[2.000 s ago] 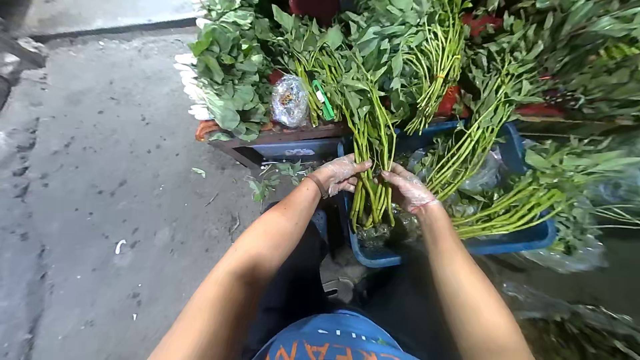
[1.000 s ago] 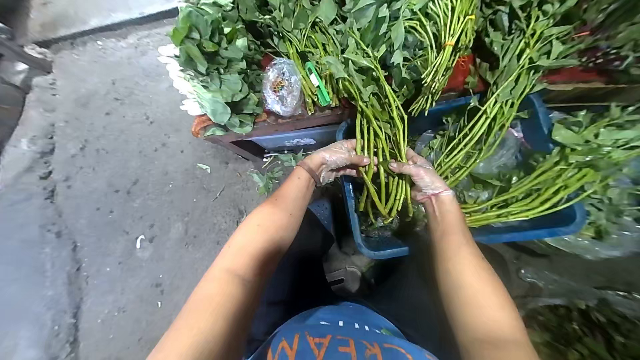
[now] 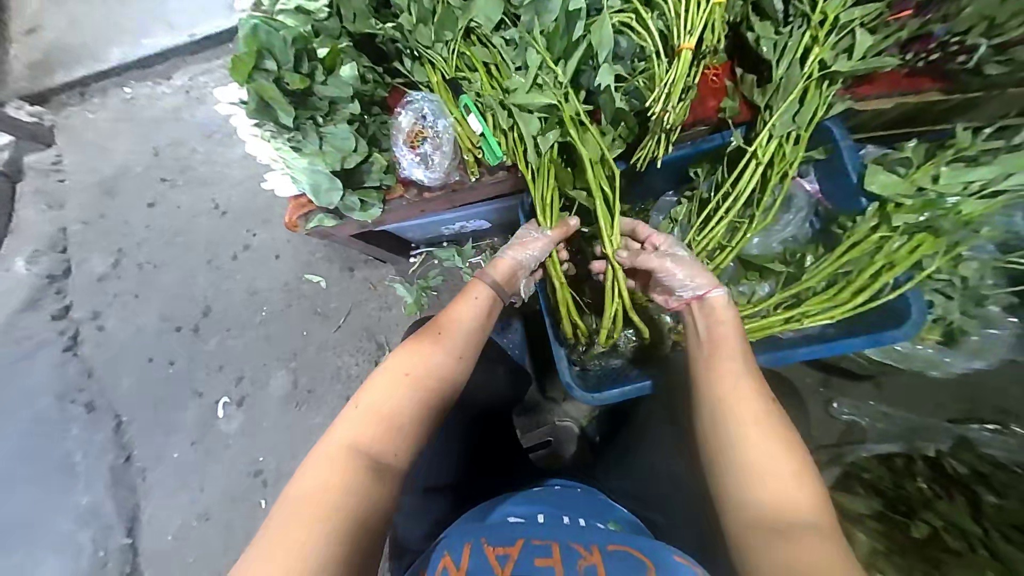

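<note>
My left hand (image 3: 534, 254), in a clear plastic glove, holds a few long green stems (image 3: 552, 200) of a leafy vegetable. In my right hand (image 3: 652, 260), gloved the same way, is another small group of stems (image 3: 608, 216). A gap shows between the two groups, whose cut ends point down over the near left part of a blue plastic crate (image 3: 604, 394). Their leafy tops lie away from me. More stems rest across the crate to the right (image 3: 848, 280), beside clear plastic (image 3: 788, 220).
Left of the crate stands a low wooden table (image 3: 448, 204) bearing leafy greens with white stalks (image 3: 308, 136), a clear bag of rubber bands (image 3: 426, 140) and a green-handled cutter (image 3: 482, 130). A rubber-banded bunch (image 3: 680, 80) lies beyond. Leaf scraps (image 3: 416, 292) litter the concrete floor.
The stems, together as one bunch between my hands earlier, are now parted into two groups, one in each hand. My hands have moved a little apart.
</note>
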